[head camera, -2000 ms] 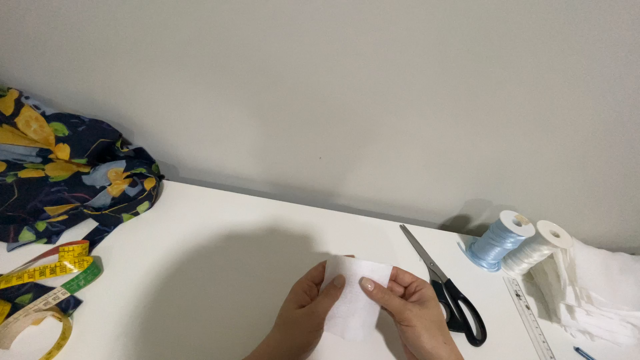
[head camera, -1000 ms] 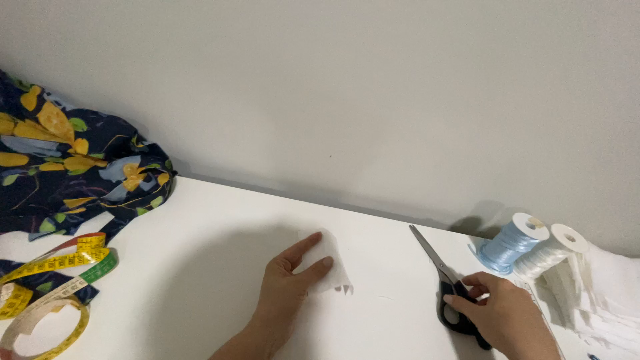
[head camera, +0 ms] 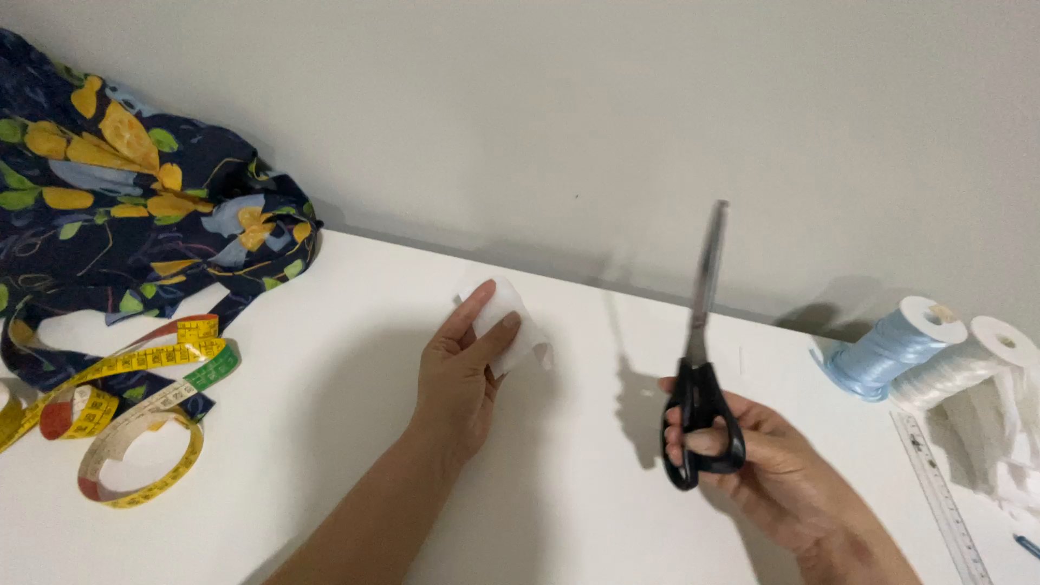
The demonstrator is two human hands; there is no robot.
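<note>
Near the middle, my left hand (head camera: 467,366) pinches a small piece of white fabric (head camera: 509,313) between thumb and fingers, above the white tabletop. To its right, my right hand (head camera: 764,455) holds black-handled scissors (head camera: 700,374) up off the table, with thumb and fingers in the handle loops. The scissors' blades look closed and point up and away from me. They do not touch the fabric, whose lower right edge hangs loose.
Dark floral cloth (head camera: 122,187) lies bunched at the left, with a coiled tape measure (head camera: 195,447) before it. At the right are a spool of blue ribbon (head camera: 886,349), a white spool (head camera: 959,366), white fabric (head camera: 983,439) and a clear ruler (head camera: 942,504). A grey wall (head camera: 520,122) rises behind.
Two seconds ago both hands held the white fabric and the scissors lay on the table. My right hand let go of the fabric, grasped the scissors and lifted them; my left hand kept the fabric.
</note>
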